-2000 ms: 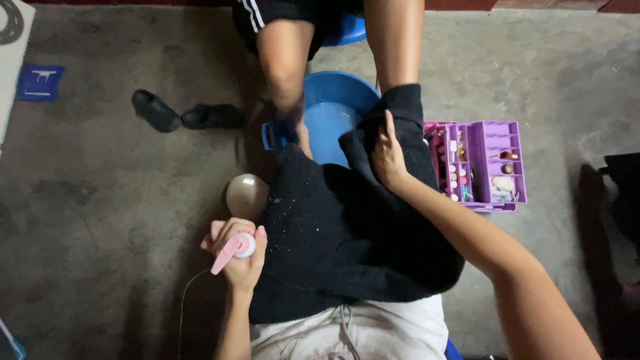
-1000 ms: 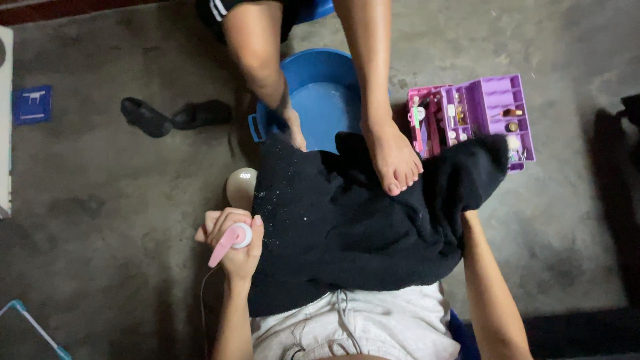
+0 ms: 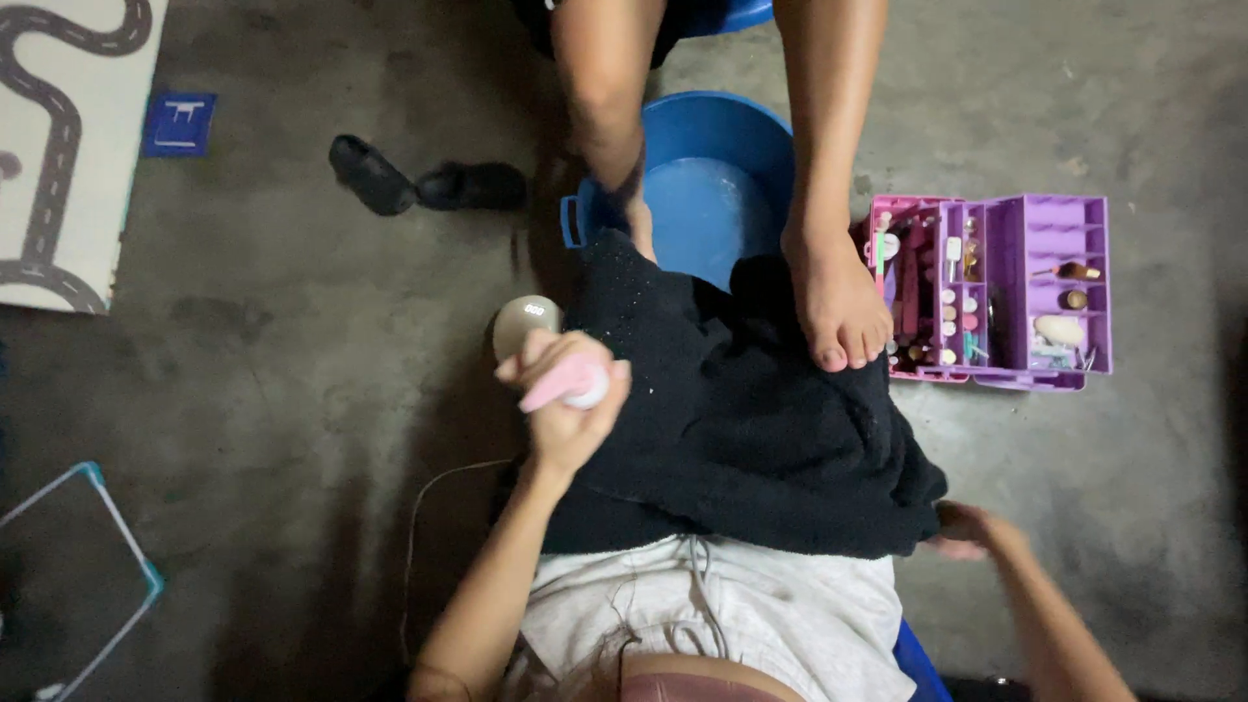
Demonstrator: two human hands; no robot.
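My left hand [image 3: 565, 390] is closed around a pump bottle with a pink pump head [image 3: 561, 378], above the left part of a black towel [image 3: 682, 419] spread over my lap. At the towel's lower right edge is my right hand [image 3: 965, 531], blurred; whether it grips the cloth is unclear. Another person's bare foot [image 3: 838, 302] rests on the towel's upper right. That person's other foot [image 3: 639, 229] is at the left of a blue plastic basin [image 3: 721, 195], partly hidden by the towel.
An open pink and purple organizer box [image 3: 1024, 380] with bottles and small tools stands right of the foot. A round whitish device [image 3: 522, 322] sits left of the towel, with a thin cord nearby. Black shoes [image 3: 473, 185] and a road-print mat [image 3: 97, 146] lie farther left.
The towel's right part, earlier wrapped about the person's foot, is off it and lies on my lap. My right hand has moved away from the foot toward me. My left hand keeps the bottle.
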